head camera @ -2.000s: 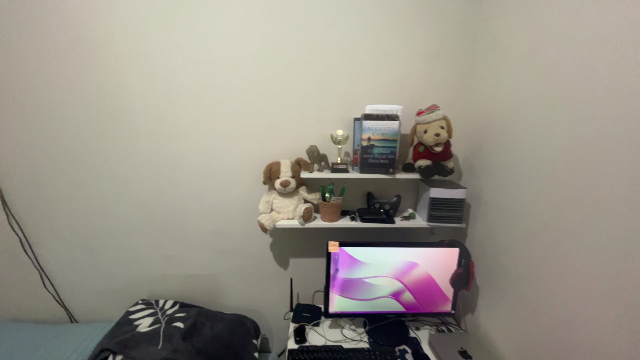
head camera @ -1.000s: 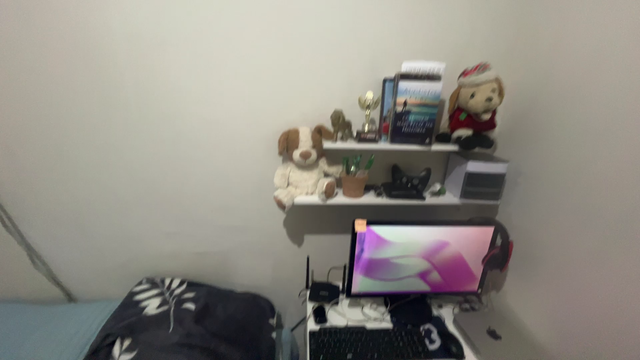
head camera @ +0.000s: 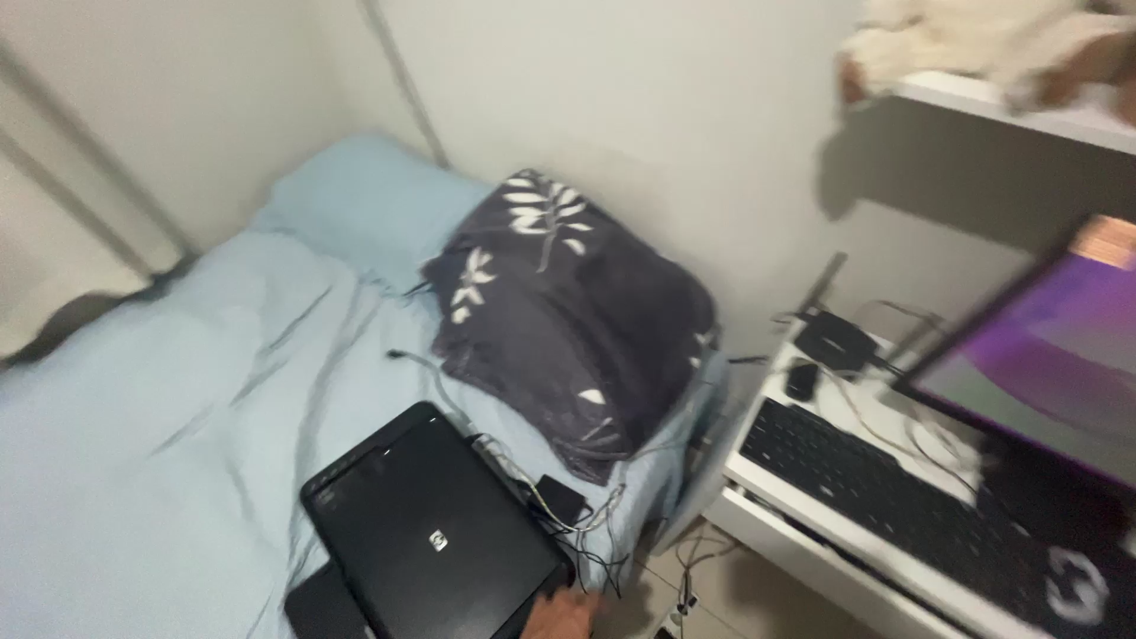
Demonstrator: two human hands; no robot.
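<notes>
A black HP printer (head camera: pixel 435 532) lies on the blue-sheeted bed (head camera: pixel 177 444) at the bottom of the head view. One hand, blurred and cut off by the lower edge, is at the printer's lower right corner; it looks like my right hand (head camera: pixel 564 617), though which hand it is stays uncertain. Whether its fingers grip anything is not clear. A black power adapter (head camera: pixel 559 499) and pale cables rest beside the printer. Behind them sits a dark folded blanket (head camera: pixel 577 311) with white leaf patterns. My other hand is out of view.
On the right, a white desk (head camera: pixel 728 470) bears a keyboard (head camera: pixel 870 497), a mouse (head camera: pixel 802 380), a router (head camera: pixel 834 342) and a lit monitor (head camera: pixel 1047 355). A white shelf (head camera: pixel 1021 111) with a plush toy juts out above. Loose cables and a power strip (head camera: pixel 676 619) are on the tiled floor.
The view has swung far down and left, from the shelves and monitor to the bed. The printer and a hand are now in view.
</notes>
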